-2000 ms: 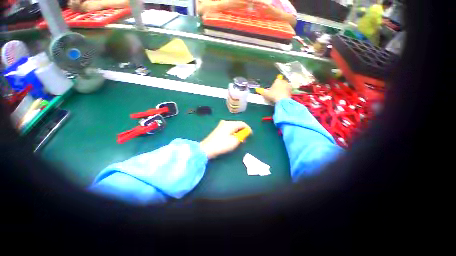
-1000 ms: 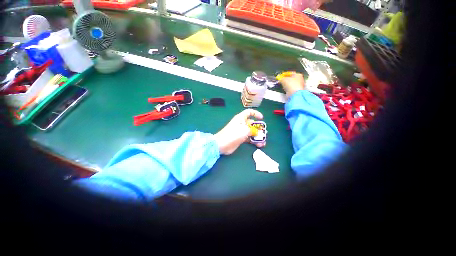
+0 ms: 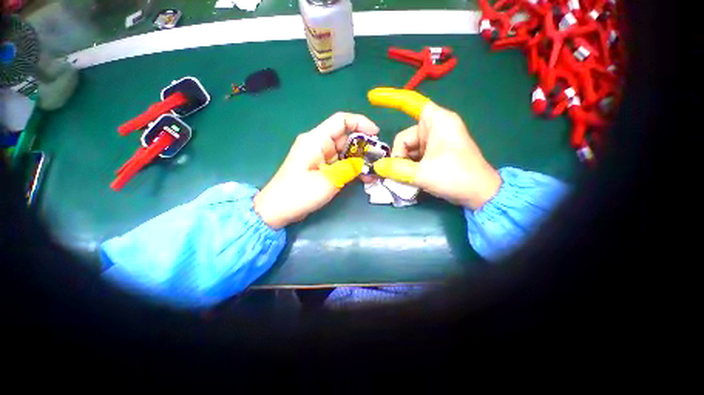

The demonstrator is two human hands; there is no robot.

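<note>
My left hand (image 3: pixel 309 170), with a yellow cot on the thumb, holds an open watch case (image 3: pixel 364 148) above the mat. The case shows yellow, white and dark insides. My right hand (image 3: pixel 444 153) has yellow cots on thumb and index finger. Its thumb touches the case's lower right edge, and its index finger points up and away. Whether the right hand grips a small part is hidden. A white tissue (image 3: pixel 392 193) lies just below the case, partly behind the fingers.
Two red spring clamps (image 3: pixel 158 116) grip watch cases at left. A dark key fob (image 3: pixel 261 81) and a white bottle (image 3: pixel 330 35) stand behind the hands. A loose red clamp (image 3: pixel 427 65) lies right of the bottle. A heap of red clamps (image 3: pixel 560 46) is at far right.
My right hand has come back from the far side beside the bottle to the watch case in my left hand. The view has moved closer and tilted down.
</note>
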